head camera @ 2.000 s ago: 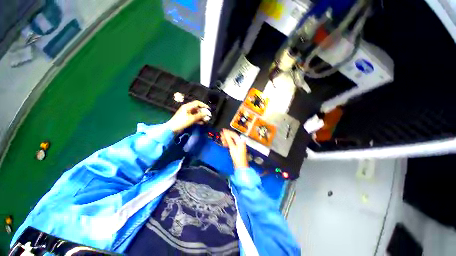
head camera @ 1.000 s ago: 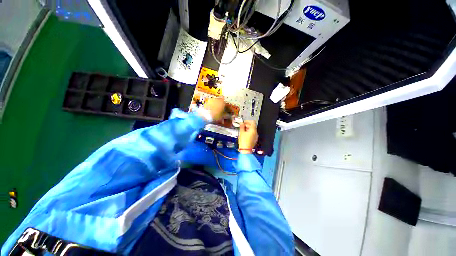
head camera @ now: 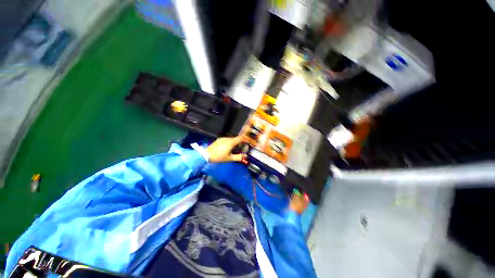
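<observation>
The frame is blurred. My left hand is at the left front end of the control box, thumb and forefinger apart, with no part visible between them. My right hand is small and blurred at the box's right end, by the green and red lights; its fingers are unclear. Orange fixtures stand just behind the box, with dark centres. A black parts tray lies to the left with a yellow-orange part and a dark round part in its pockets.
A metal plate lies right of the fixtures. A printed card is behind them, below the machine head. The white enclosure frame rises behind the tray. A loose part lies on the green belt.
Both hands have left the fixtures: my left hand moved to the box's left end, my right hand to its right end. The view has turned and shifted.
</observation>
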